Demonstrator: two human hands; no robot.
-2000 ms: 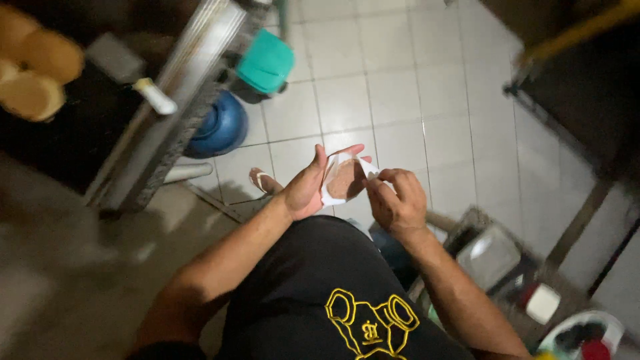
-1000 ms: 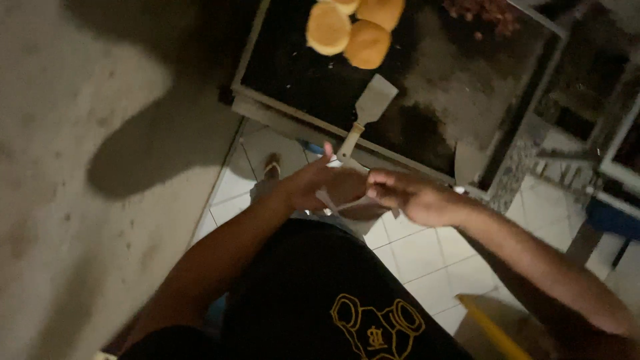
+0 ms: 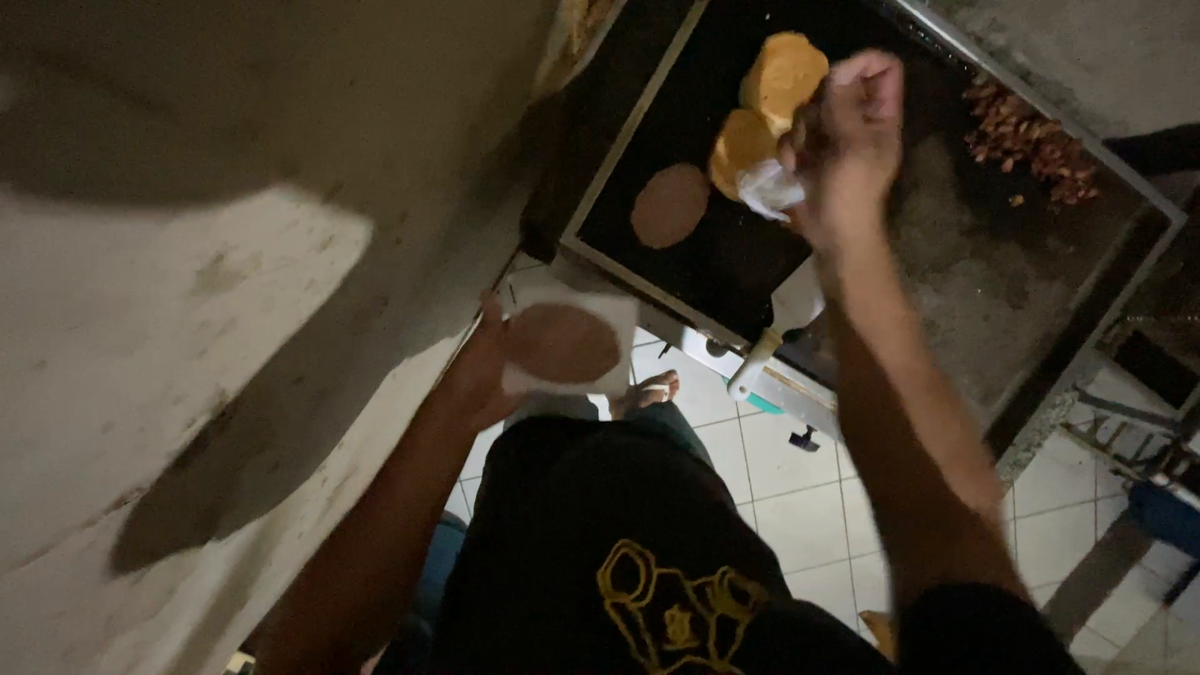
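My left hand (image 3: 483,370) holds a raw meat patty (image 3: 564,344) on a square of white paper or film (image 3: 614,314), just outside the griddle's near left edge. A second patty (image 3: 669,206) lies flat on the dark griddle (image 3: 741,272). Blurred over the griddle, my right hand (image 3: 848,150) is closed on a crumpled piece of thin white film (image 3: 771,187), above the bun halves (image 3: 786,75). A spatula (image 3: 757,361) rests across the near rim, its pale handle sticking out.
Chopped browned meat (image 3: 1031,141) lies in a heap at the griddle's right. A metal rim (image 3: 647,305) bounds the griddle. A stained pale wall (image 3: 234,262) stands close on the left. Below are white floor tiles (image 3: 787,516) and a foot in a sandal (image 3: 659,386).
A patty now lies on the griddle. My hands have parted; the right has moved over the griddle with the crumpled film. The view has swung from the tiled floor to the griddle.
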